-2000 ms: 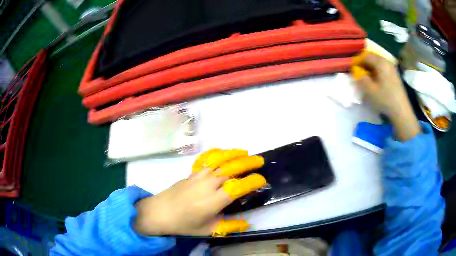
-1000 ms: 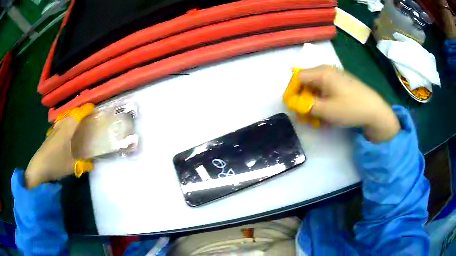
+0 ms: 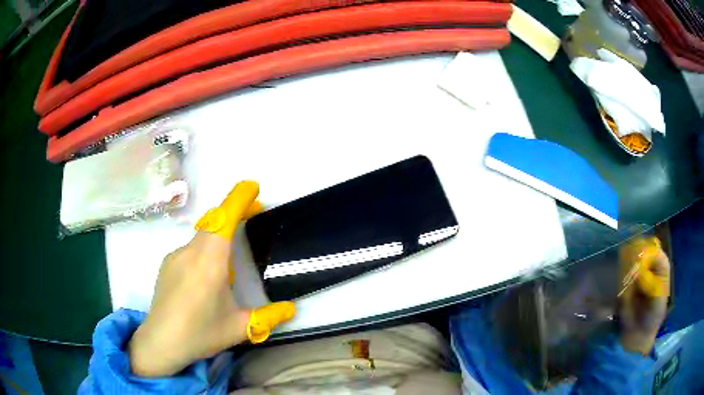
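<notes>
A glossy black smartphone (image 3: 355, 224) lies on the white mat (image 3: 309, 116), its face showing no handwriting. My left hand (image 3: 204, 281), with yellow-orange finger cots, holds its left end, with fingertips around the upper and lower corners. My right hand (image 3: 644, 285) is low at the right, beyond the bench edge and over a brown box (image 3: 544, 332). Its cotted fingers are bent together and blurred; something thin and clear may be at them. A blurred clear sheet seems to lie across the box.
Red foam trays (image 3: 278, 65) are stacked behind the mat. A bagged whitish pack (image 3: 116, 185) lies left. A blue scraper (image 3: 552, 173) crosses the mat's right edge. A folded white wipe (image 3: 463, 81), a cream pad (image 3: 534, 32) and a bowl with wipes (image 3: 625, 100) are at the right.
My left hand has gone from the bagged pack to the phone. My right hand has moved down right, past the bench edge. The phone's white number and label no longer show; the blue scraper is uncovered.
</notes>
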